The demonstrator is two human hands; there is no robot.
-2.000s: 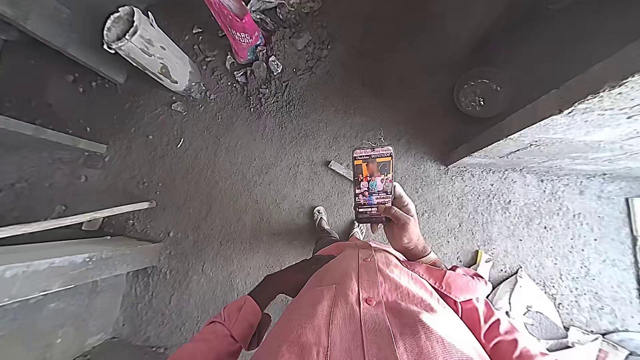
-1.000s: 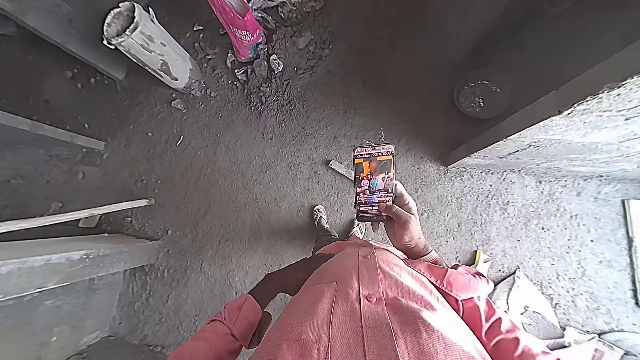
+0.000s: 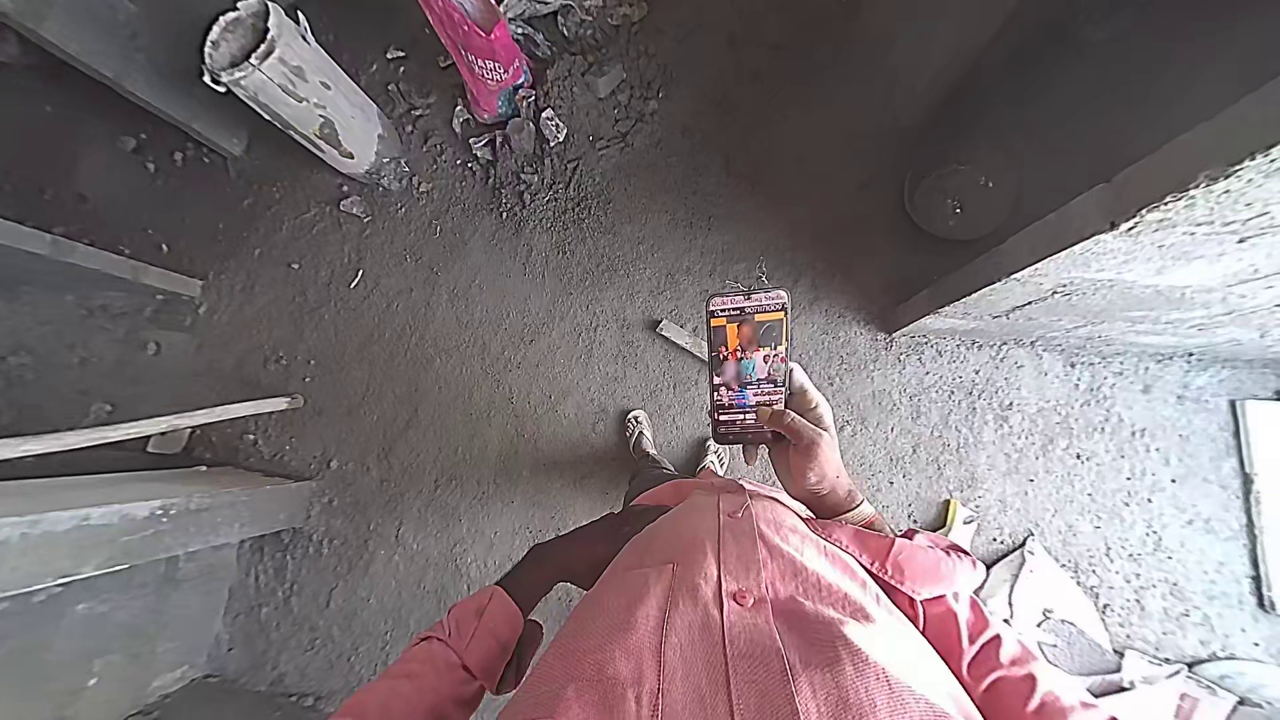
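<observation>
A smartphone (image 3: 748,365) with a lit screen is upright in my right hand (image 3: 808,440), the thumb lying over the lower part of the screen. The screen shows a picture of several people and some writing. My left hand (image 3: 625,530) is at the front of my pink shirt (image 3: 740,620), near the waist; its fingers are dark and partly hidden by the cloth, so what they do cannot be told. My feet in sandals (image 3: 640,432) show on the rough floor below the phone.
A stained whitish bucket (image 3: 310,95) and a pink bag (image 3: 485,60) stand by rubble at the upper left. A round pan (image 3: 960,200) lies at the upper right. Wooden strips (image 3: 150,427) and a ledge (image 3: 150,525) are at left, sacks (image 3: 1045,600) at lower right.
</observation>
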